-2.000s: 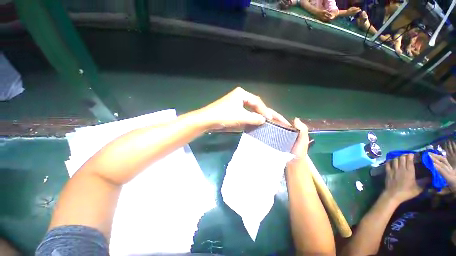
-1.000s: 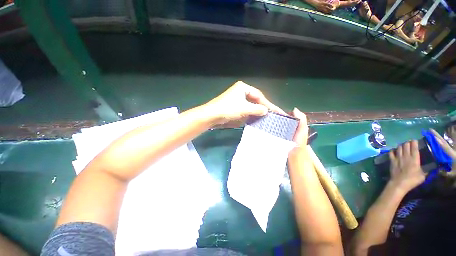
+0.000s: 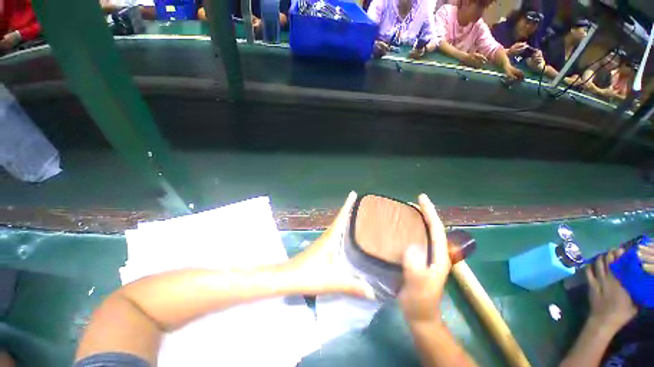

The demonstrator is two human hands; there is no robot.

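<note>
A grey speaker unit [image 3: 392,228] is held between both my hands, its brown wood-grain end in a dark rim facing up toward me. My left hand [image 3: 331,256] grips its left side. My right hand [image 3: 427,276] grips its right side, with the thumb over the edge of the wood-grain end. White material, seemingly a bag [image 3: 342,315], lies below the unit; how much of the unit it covers is hidden. A stack of flat white bags [image 3: 204,236] lies on the bench under my left forearm. A mallet [image 3: 487,301] lies right of my right hand.
A light-blue bottle [image 3: 539,267] stands at right, beside a neighbour's hands with a blue cloth [image 3: 637,276]. A green post [image 3: 107,93] rises at left, near a bagged unit [image 3: 27,143]. Across the dark green channel are a blue parts bin [image 3: 333,36] and several workers.
The unit has turned from its ribbed side to its wood-grain end facing up. Both hands now hold its opposite sides. The view has tilted up, showing more of the far line.
</note>
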